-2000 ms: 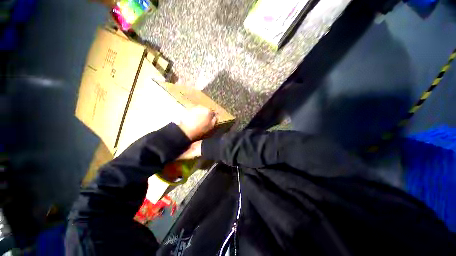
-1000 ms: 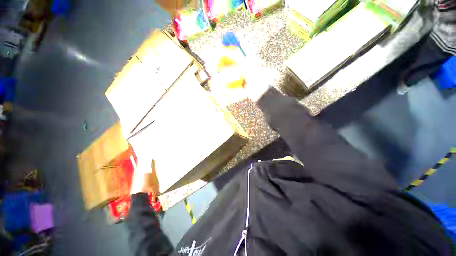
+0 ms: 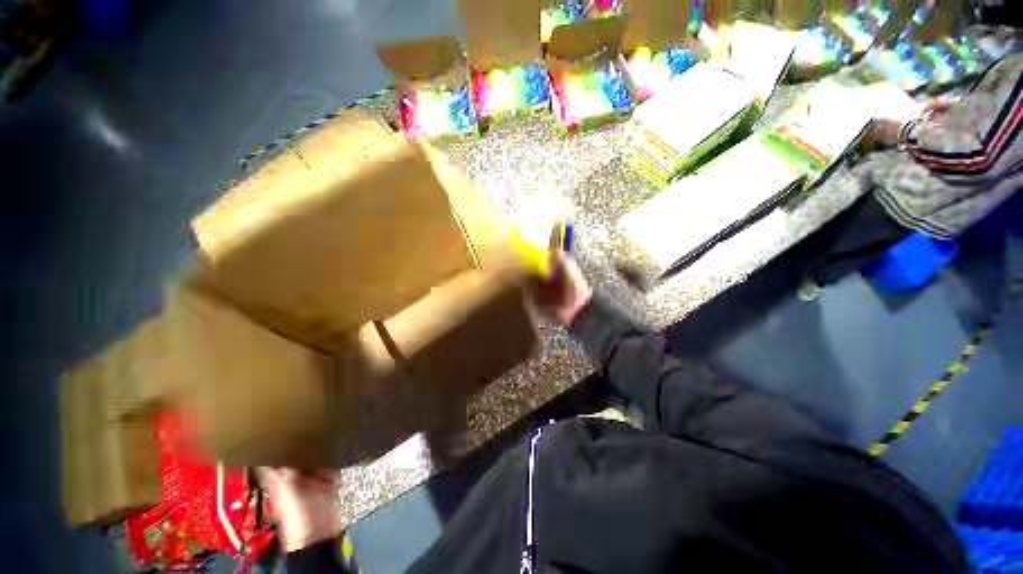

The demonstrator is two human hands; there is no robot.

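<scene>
A brown shipping carton [image 3: 348,241] is tilted and motion-blurred on the near left of the speckled bench [image 3: 606,191], with a brown panel sticking out at its lower left. My left hand [image 3: 301,507] is blurred at that panel's lower edge and appears to grip it; its fingertips are partly hidden. My right hand [image 3: 564,288] is at the carton's right side, closed around a tape dispenser, of which yellow tape [image 3: 532,253] and a blue part show. The right fingers are partly hidden.
Open display boxes [image 3: 589,92] with colourful contents line the far side. White and green product boxes [image 3: 701,219] lie to the right, where another person's hand [image 3: 886,132] rests. Another brown carton [image 3: 95,432] and red packaging [image 3: 202,499] are low at left. Blue crates [image 3: 998,493] are lower right.
The carton has turned and tilted, and now shows brown panels. My right hand has drawn back to the carton's side with the dispenser. More display boxes and the other person are in view.
</scene>
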